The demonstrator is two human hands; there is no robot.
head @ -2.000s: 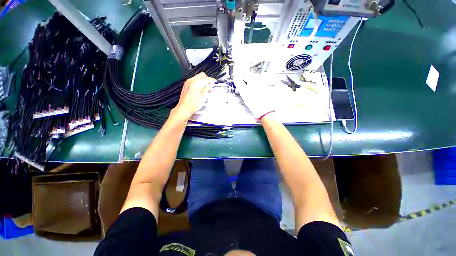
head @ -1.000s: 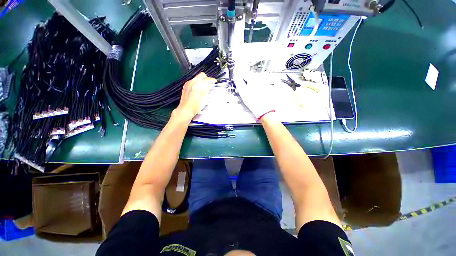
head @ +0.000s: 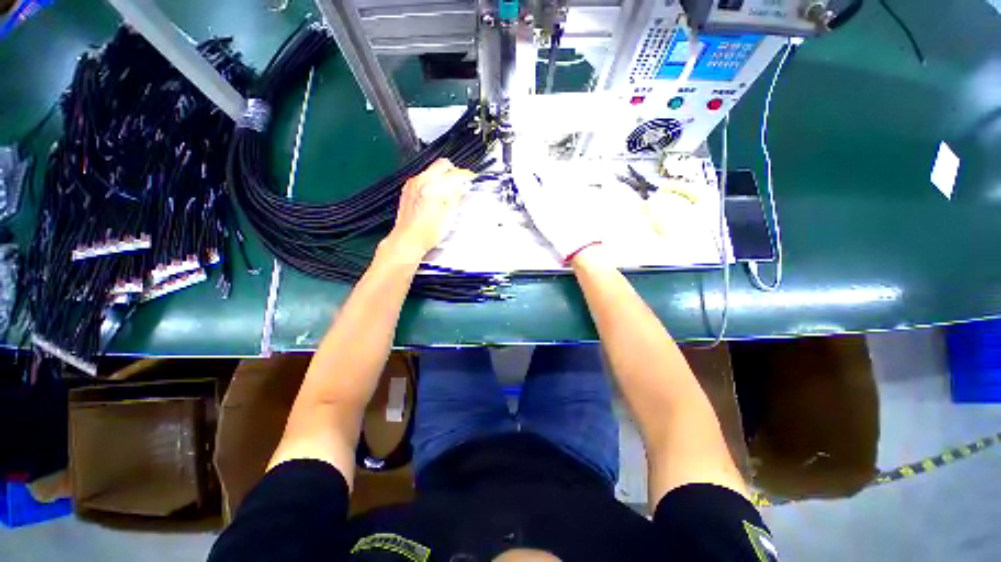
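Note:
My bare left hand (head: 431, 206) is over the white base plate (head: 472, 244), fingers closed on a thin black cable (head: 485, 176) whose end points at the spot under the machine head (head: 507, 132). My right hand (head: 560, 217), in a white glove, is just right of that spot. Its fingertips are close to the small fixture (head: 509, 191); whether they grip anything is too washed out to tell. The fixture is partly hidden. A thick black cable bundle (head: 318, 225), tied with a pale band, curves in from the left, its loose ends near the plate's front edge.
A large black cable pile (head: 132, 165) with white strips lies at far left. The machine's aluminium frame (head: 368, 71) stands behind my hands. At right are the control unit (head: 686, 82), pliers (head: 637, 181), and a flat black rectangle (head: 750, 220) with a white lead. Cardboard boxes (head: 143, 450) stand below.
The machine head with its teal fitting came down between the two earlier frames and is now raised again. My hands have stayed almost in place.

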